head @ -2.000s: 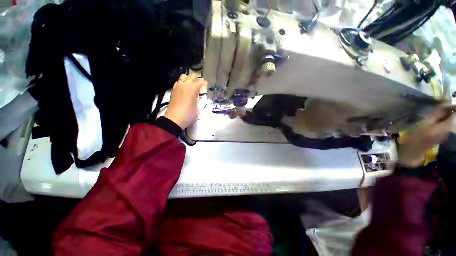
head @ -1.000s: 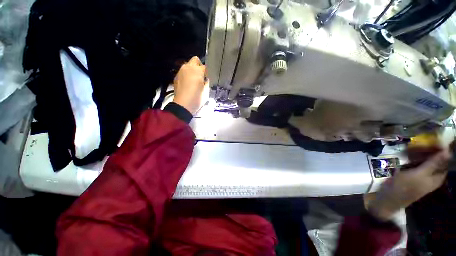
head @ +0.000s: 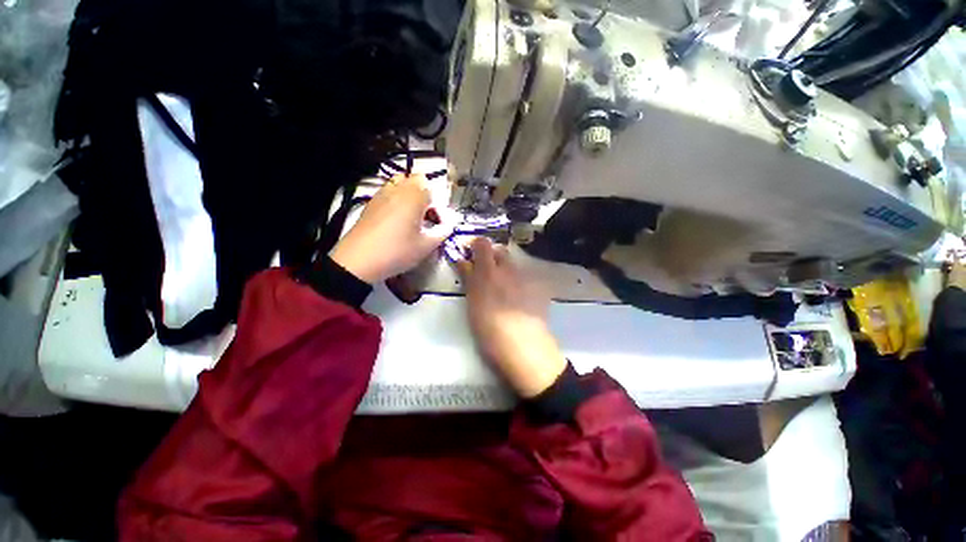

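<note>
The cream sewing machine (head: pixel 731 175) has its presser foot and needle (head: pixel 484 217) under bright light. My left hand (head: pixel 394 231) is just left of the foot, fingertips together by the needle area; what they pinch is too small and glaring to tell. My right hand (head: pixel 506 302) is in front of the foot, its fingertips close to the left ones; whether it holds anything cannot be told. A black fabric strip (head: pixel 689 304) lies along the bed under the arm, with a bunched black piece (head: pixel 593 228) right of the foot.
A big black garment pile (head: pixel 275 116) with a long white piece (head: pixel 178 212) lies left of the needle. Thin black cords lie at its edge. A parts tray (head: pixel 802 348) is at the bed's right end. A yellow item (head: pixel 886 315) and part of another person's arm (head: pixel 950 318) are at far right.
My right hand has moved from the right end of the machine to the front of the presser foot. My left hand has come slightly down, nearer the bed.
</note>
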